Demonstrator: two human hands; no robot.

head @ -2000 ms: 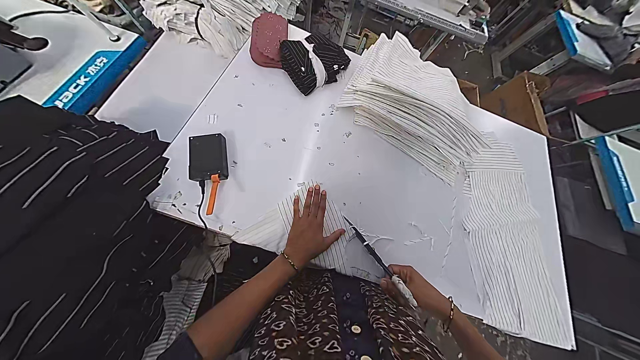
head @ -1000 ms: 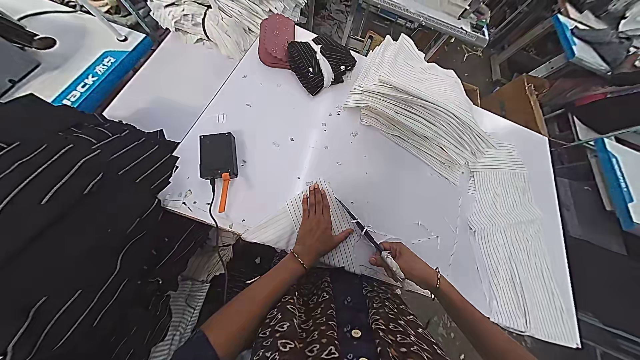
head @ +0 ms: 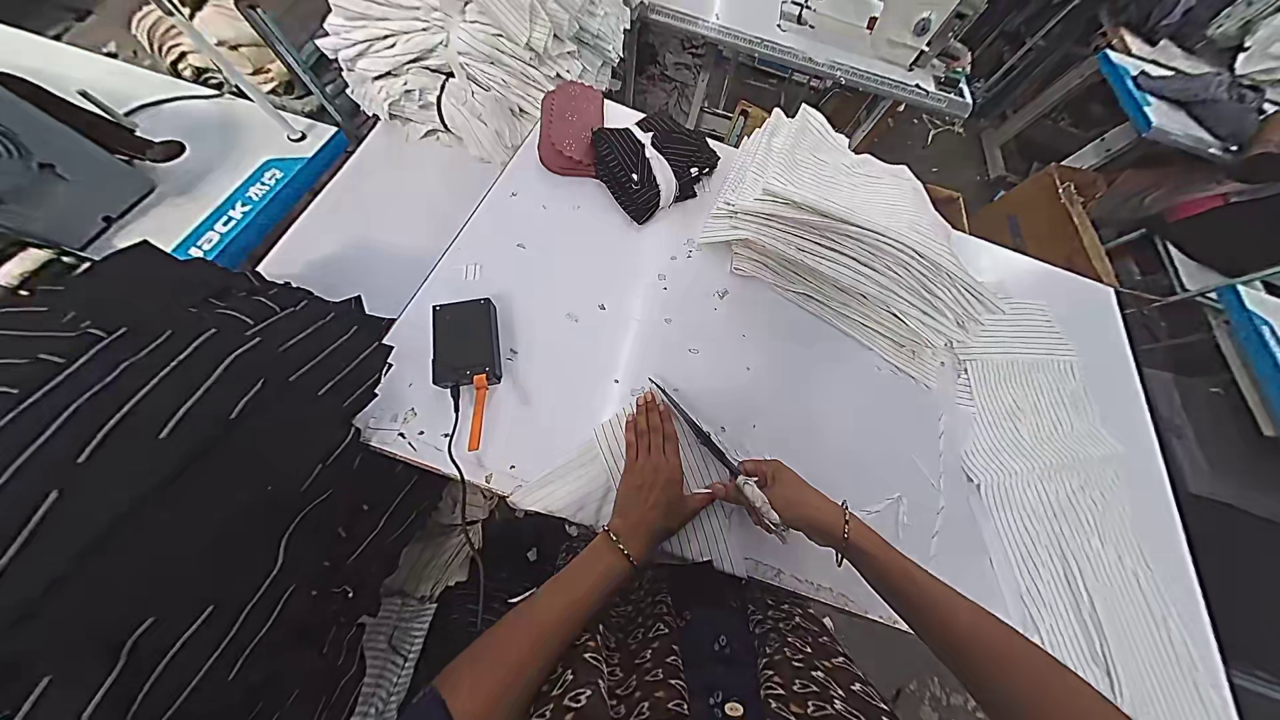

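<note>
A white pin-striped fabric piece [head: 575,478] lies at the table's near edge. Flat on it rests my left hand [head: 655,480], fingers pointing away from me and close together. My right hand [head: 785,500] is closed around the cloth-wrapped handles of metal scissors [head: 700,428]. The blades lie over the fabric's right side, their tip just beyond my left fingertips. The thumb of my left hand nearly meets the right hand. Whether the blades are parted cannot be told.
A black box [head: 466,342] with an orange strap and a cable sits left. Striped fabric stacks [head: 850,230] lie right, beside a long striped piece [head: 1050,480]. A pink case [head: 571,128] and a black striped bundle [head: 640,175] are at the back; dark striped cloth [head: 180,450] heaps left.
My right hand has moved in closer to my left hand, and the scissors lie nearer the left fingertips. The left hand stays flat on the fabric.
</note>
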